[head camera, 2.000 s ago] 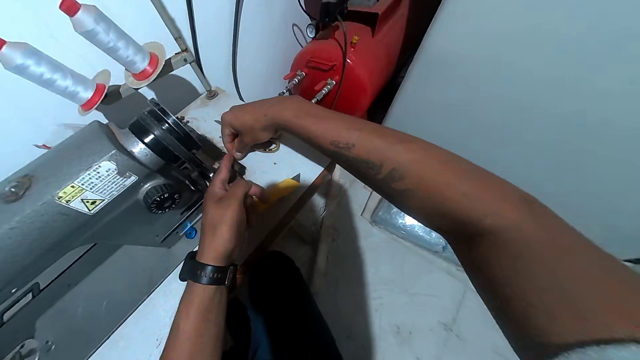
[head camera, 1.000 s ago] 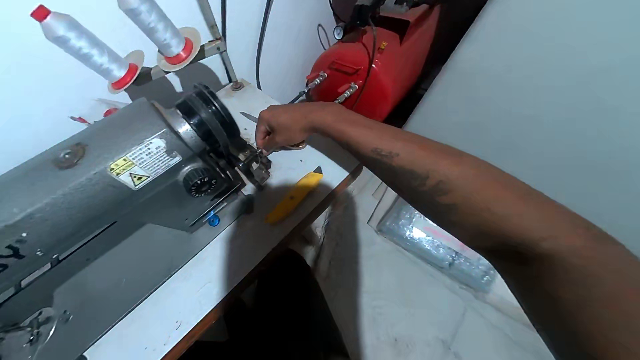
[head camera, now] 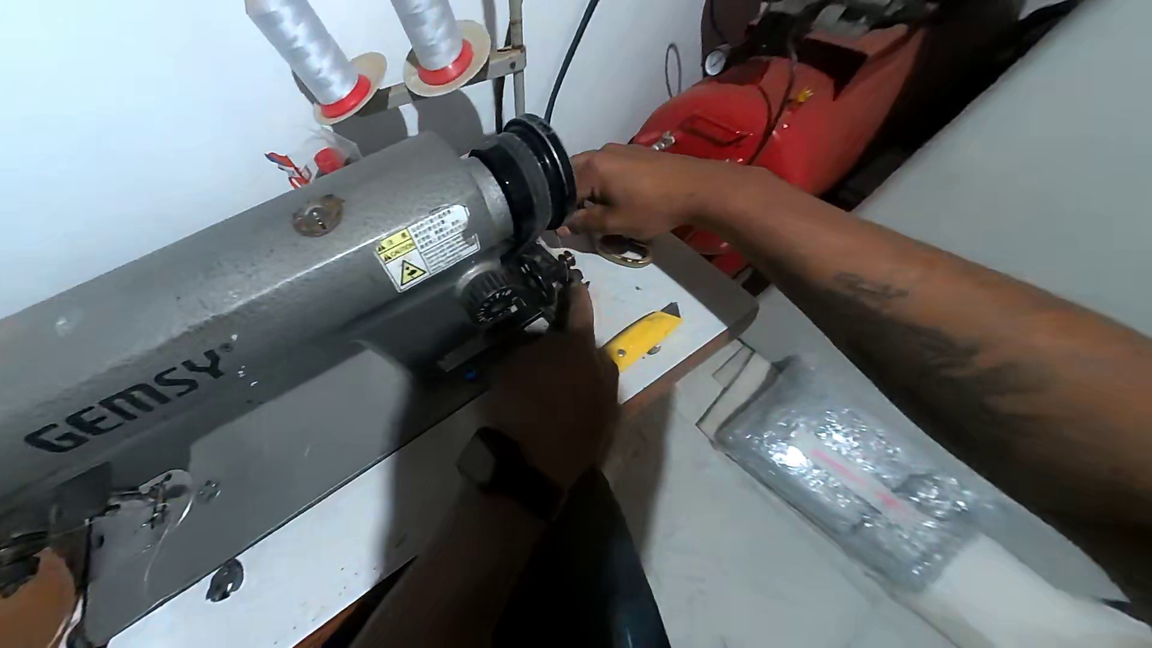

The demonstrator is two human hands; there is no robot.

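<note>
A grey Gemsy industrial sewing machine lies across the left half of the head view. My right hand is beside its black handwheel; its fingertips are partly hidden behind the wheel, and a grip cannot be made out. Below the wheel, my left hand reaches up to the small metal bobbin-winder mechanism, touching it with a finger. Shadow hides the rest of that hand's fingers. On the tabletop, a yellow utility knife lies right of my left hand, and scissors lie partly under my right hand.
White thread cones stand on a stand behind the machine. A red air compressor tank is beyond the table's far end. A plastic-wrapped package lies on the floor right of the table edge.
My left hand, out of view one second ago, is now at the bobbin-winder mechanism. My right hand has moved from that mechanism to beside the handwheel.
</note>
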